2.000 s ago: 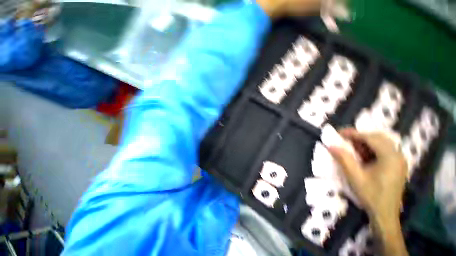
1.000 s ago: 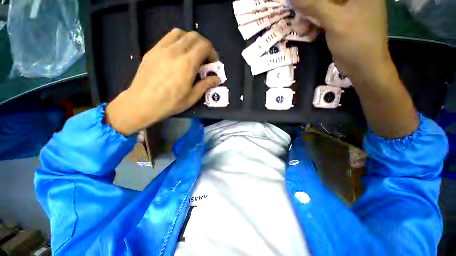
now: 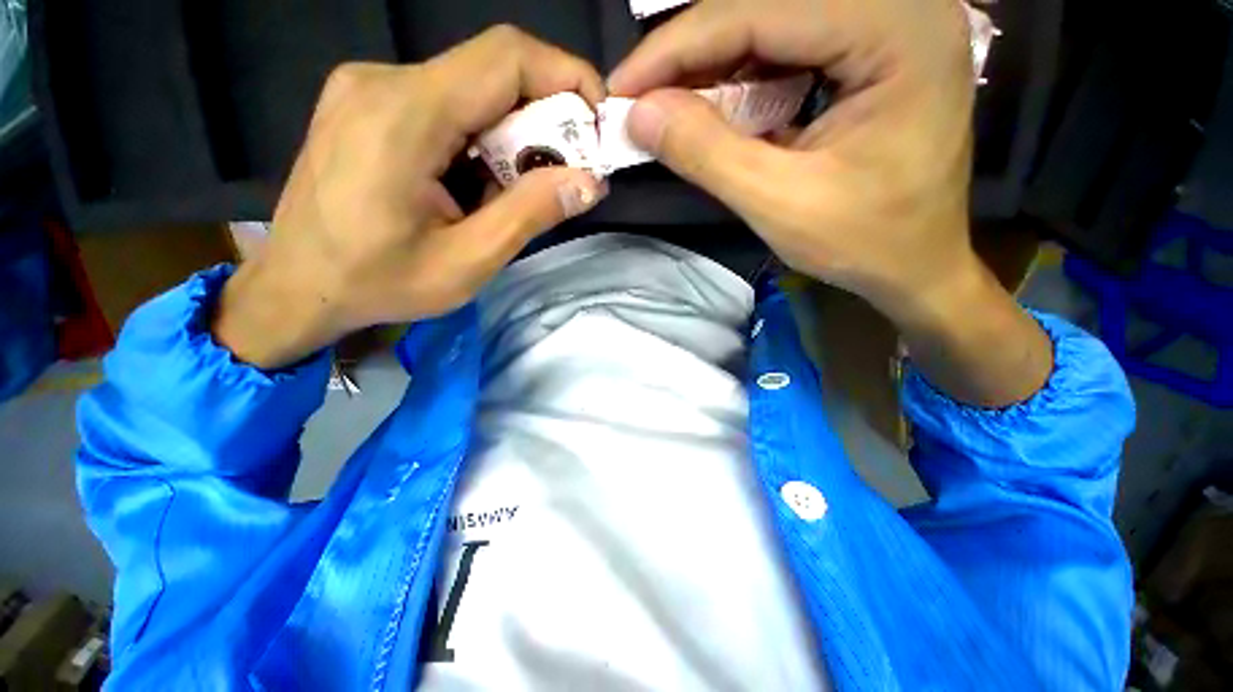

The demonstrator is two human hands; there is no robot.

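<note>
My left hand (image 3: 406, 203) holds a pale pink-white watch body (image 3: 541, 143) with a dark round sensor between thumb and fingers. My right hand (image 3: 825, 149) pinches a pale strap half (image 3: 629, 135) between thumb and index finger. The strap's end touches the side of the watch body. The rest of the strap runs back under my right fingers and is partly hidden. Both hands are above the near edge of the black compartment tray (image 3: 311, 189).
A bit of pale material (image 3: 979, 41) shows beyond my right hand. A blue plastic stool (image 3: 1170, 304) stands at the right. Cartons (image 3: 54, 635) lie on the floor at the lower left. Clear plastic shows at the upper left edge.
My left hand has lifted a watch body from the tray. My right hand has come left and nearer with a strap half. The two parts now meet. The view has shifted.
</note>
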